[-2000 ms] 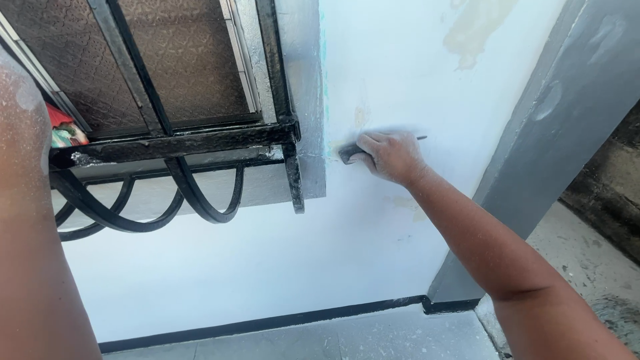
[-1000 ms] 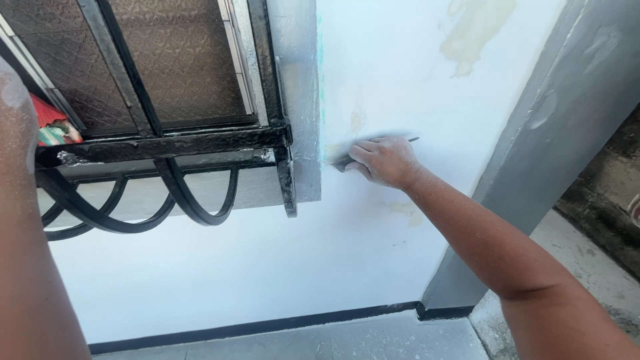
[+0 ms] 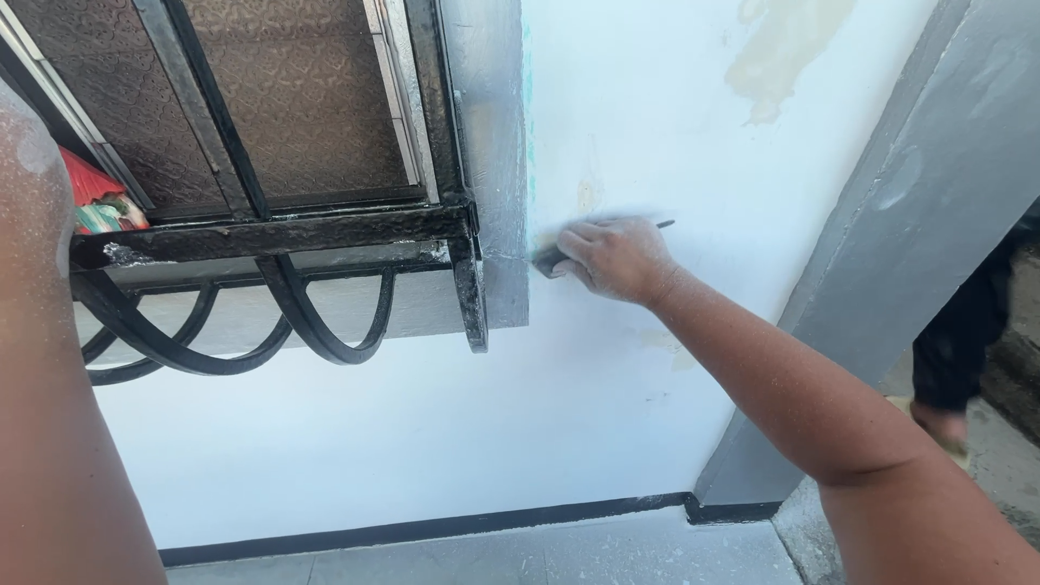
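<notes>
My right hand (image 3: 619, 256), dusty with pale powder, is closed around a dark flat tool (image 3: 548, 258) held against the white wall (image 3: 601, 382). The tool may be a scraper or a sanding piece; my fingers hide most of it, and a thin dark end sticks out behind the hand. It rests just right of the grey window border (image 3: 504, 162), near a small beige patch (image 3: 588, 195). My left arm (image 3: 49, 366) runs up the left edge, and the left hand is out of view.
A black metal window grille (image 3: 276, 236) with curved bars juts out at the left, a red packet (image 3: 93, 183) behind it. A grey pillar (image 3: 886, 211) stands at the right. Past it is a person's leg (image 3: 955, 349) in dark trousers. Black trim (image 3: 422, 528) borders the floor.
A person's leg has come into view beyond the pillar at the right. My right hand stays at about the same part of the wall, still holding the tool.
</notes>
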